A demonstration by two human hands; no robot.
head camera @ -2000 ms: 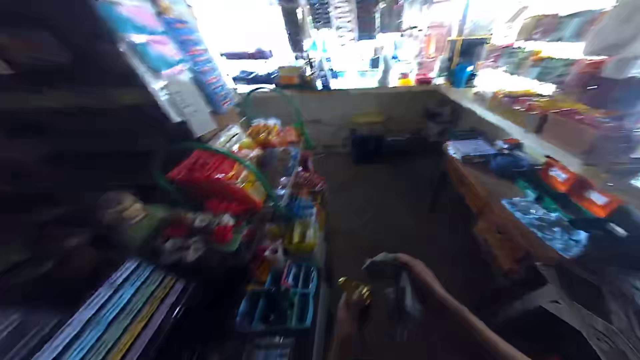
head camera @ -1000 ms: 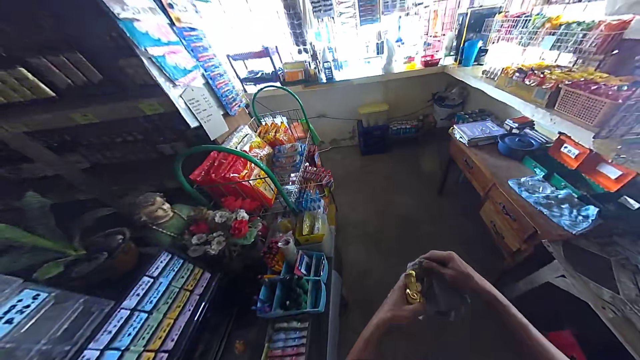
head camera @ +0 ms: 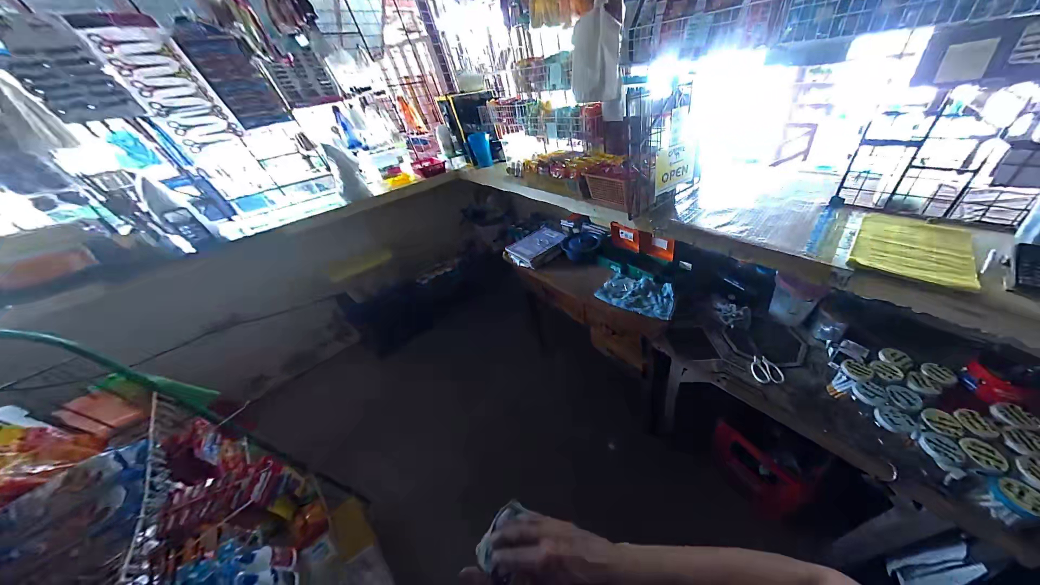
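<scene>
At the bottom centre, my right hand point(head camera: 536, 546) is closed around a crumpled, pale greenish item point(head camera: 497, 528), perhaps a cloth or plastic; its kind cannot be told. Only what seem to be fingertips of my left hand point(head camera: 475, 575) show at the bottom edge, just left of the right hand, so its hold is hidden. The gold-coloured item from the earlier frame is not visible. Both hands are over the dark floor, between the packaged goods at the left and the wooden desk point(head camera: 569, 288) at the right.
A green-rimmed wire rack point(head camera: 81, 349) of packets stands at left. Along the right, a worktable point(head camera: 800, 398) bears scissors point(head camera: 765, 370) and several lidded jars point(head camera: 942, 422). A red crate point(head camera: 760, 471) is under it. A low wall point(head camera: 268, 284) runs behind; a yellow cloth point(head camera: 916, 250) lies on the counter.
The view has swung to the right, bringing in the worktable and jars. My left hand, seen earlier with a gold-coloured item, is now almost wholly below the frame.
</scene>
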